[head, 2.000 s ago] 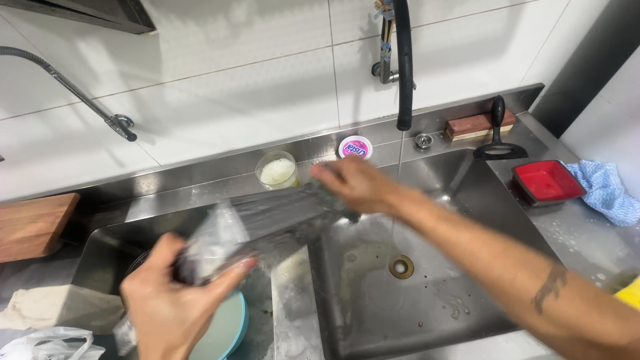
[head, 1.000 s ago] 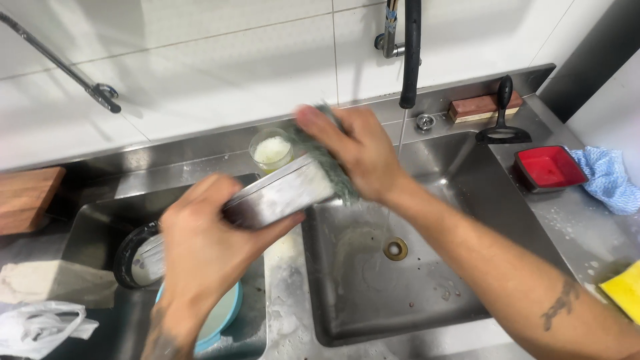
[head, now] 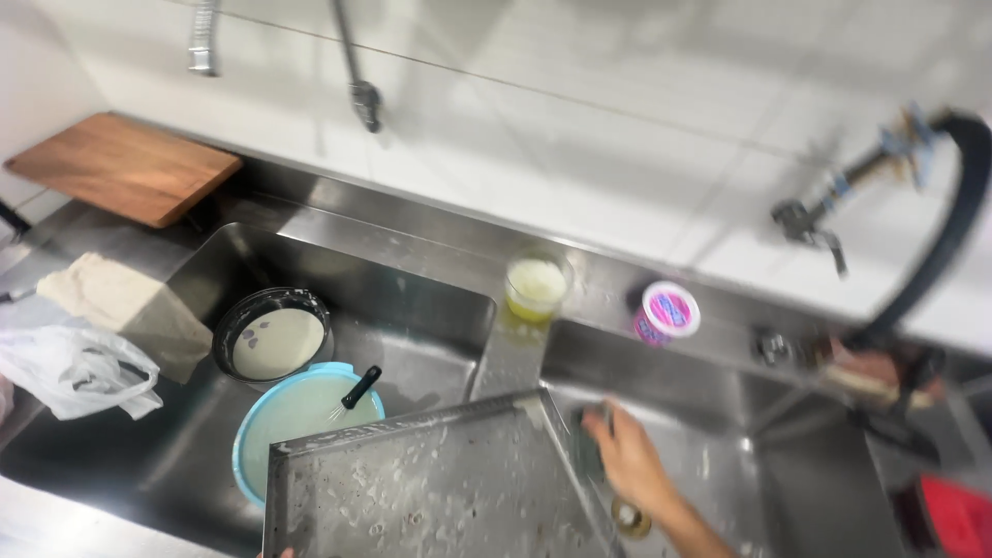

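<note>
A soapy rectangular metal baking tray (head: 434, 480) spans the lower middle, tilted over the divider between two steel sinks. My left hand (head: 277, 553) grips its lower left edge; only fingertips show. Just off the tray's right side, my right hand (head: 624, 449) holds a dark scouring pad (head: 587, 446), blurred, above the right sink. A blue plastic basin (head: 246, 442) of cloudy water with a whisk (head: 358, 394) in it stands in the left sink, beside a round black pan (head: 225, 345) holding pale liquid. On the divider's back end sits a clear cup of yellow-green soapy liquid (head: 535, 291).
A pink and white tub (head: 668, 314) stands on the back ledge. At the right are a black faucet hose (head: 949, 225) and a red container (head: 957, 515). A wooden board (head: 124, 167), a beige cloth (head: 116, 302) and a white plastic bag (head: 77, 368) lie at the left.
The tray, earlier raised between both hands, is lower with its soapy face showing. My right hand has come away from it with the pad. The view has swung left.
</note>
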